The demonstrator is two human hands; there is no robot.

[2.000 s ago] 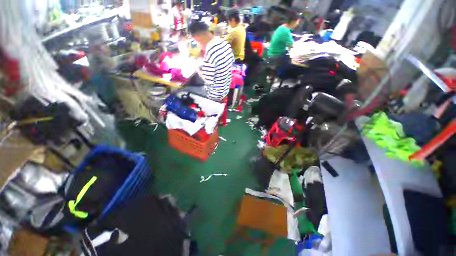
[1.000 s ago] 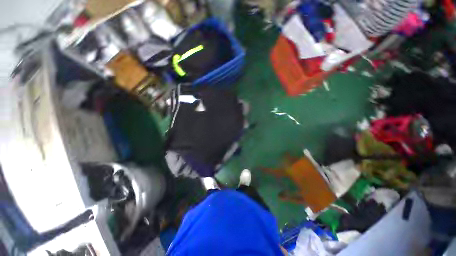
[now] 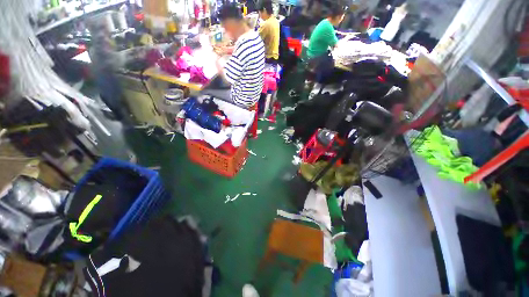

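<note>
Neither of my hands is in view. Nearest in front, a heap of black garments (image 3: pixel 156 261) with white and grey trim lies at the lower left. Behind it, a blue plastic crate (image 3: pixel 136 203) holds black cloth with a neon-yellow strip (image 3: pixel 87 217). A wooden stool (image 3: pixel 296 239) stands on the floor at the bottom centre. White, green and black cloth pieces (image 3: pixel 336 220) lie just right of it. One pale shoe tip (image 3: pixel 249 290) shows at the bottom edge.
An orange crate (image 3: pixel 217 158) with white liner stands mid-floor. People in striped (image 3: pixel 246 69), yellow and green tops are at tables behind. A black garment pile (image 3: pixel 325 113) and red stool (image 3: pixel 319 145) are right of centre. Neon-green fabric (image 3: pixel 444 154) lies on pale panels at the right.
One second ago the view pointed down at my blue top and shoes. Now it is raised over the workshop again, much as two seconds ago.
</note>
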